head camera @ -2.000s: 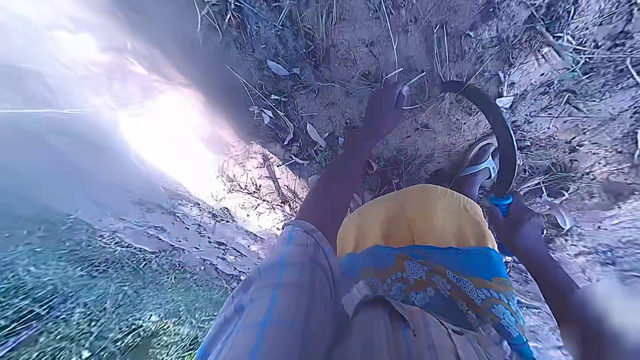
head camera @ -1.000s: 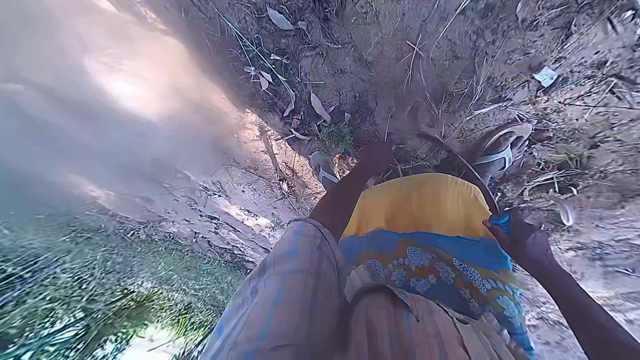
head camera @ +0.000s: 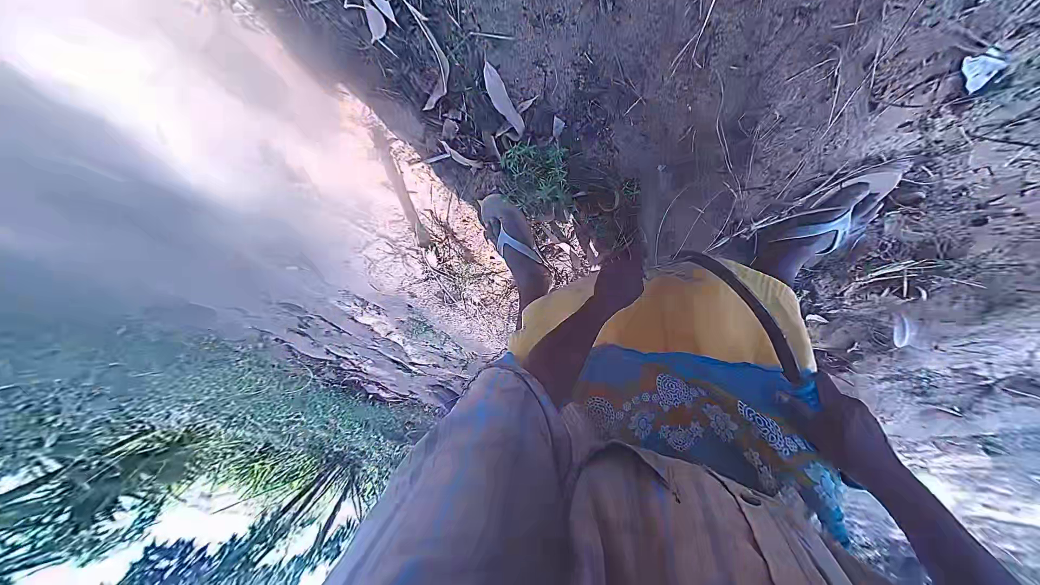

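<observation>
My right hand (head camera: 837, 422) is closed around the blue handle (head camera: 804, 392) of a sickle, at the right side of my patterned cloth. The sickle's dark curved blade (head camera: 757, 309) arches up and left over the yellow part of the cloth (head camera: 674, 313). My left hand (head camera: 621, 276) is low in front of the cloth, near a dark clump at the ground; its fingers are in shadow, and whether they hold anything cannot be told. Just beyond it grows a small green plant (head camera: 538, 175).
My sandalled feet stand apart, one on the left (head camera: 512, 231) and one on the right (head camera: 821, 231). Dry leaves (head camera: 502, 97) and thin stalks litter the soil. A pale scrap (head camera: 983, 69) lies at the upper right. Greenery (head camera: 244, 455) shows at the lower left.
My left hand has come back from farther out on the ground toward the cloth. The sickle's blade, earlier out over the soil, now crosses the yellow cloth. The view has shifted.
</observation>
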